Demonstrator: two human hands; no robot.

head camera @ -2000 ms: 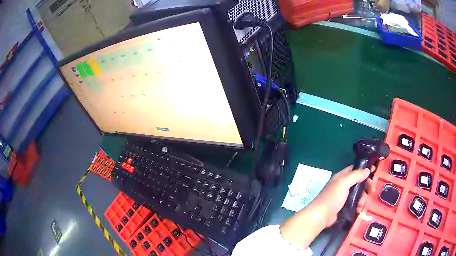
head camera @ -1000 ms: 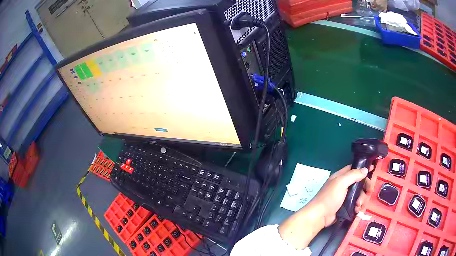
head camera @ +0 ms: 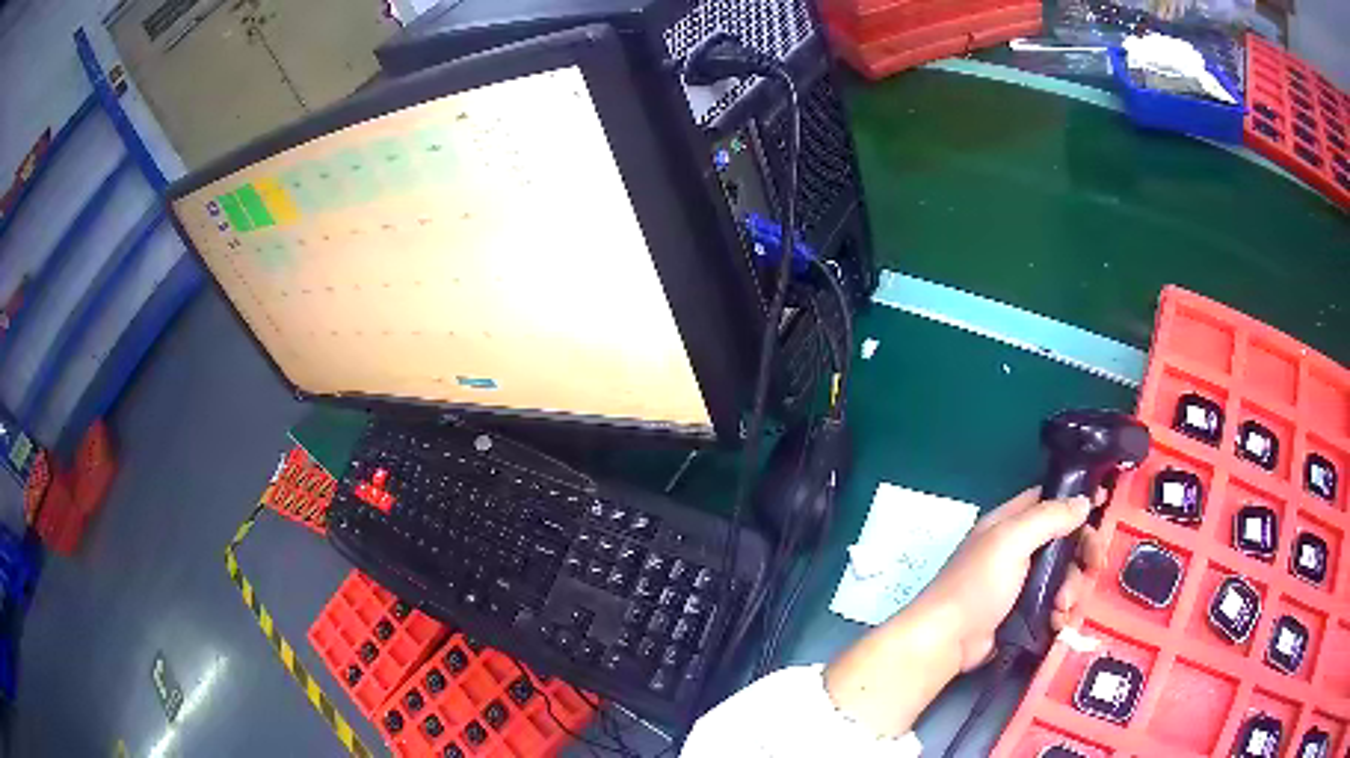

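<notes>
My left hand (head camera: 989, 587), bare with a white sleeve, comes in from the bottom and is closed around the handle of a black barcode scanner (head camera: 1093, 444). The scanner head is at the left edge of a red-orange compartment tray (head camera: 1193, 350). The tray holds several black square smartwatch units; many show a small white square, while one (head camera: 1150, 575) near the scanner has a dark round face. Some pockets are empty. The tray's right and lower parts are cut off. My right hand is not in view.
Left of the scanner are a paper slip (head camera: 903, 551), black cables, a keyboard (head camera: 548, 555) and a lit monitor (head camera: 459, 267). A computer tower (head camera: 829, 178) stands behind. A blue bin (head camera: 1177, 116) and more red trays (head camera: 940, 33) are at the far edge; others show lower left (head camera: 378, 637).
The view has shifted very slightly since the oldest frame. My left hand and the scanner stay in the same place over the tray edge.
</notes>
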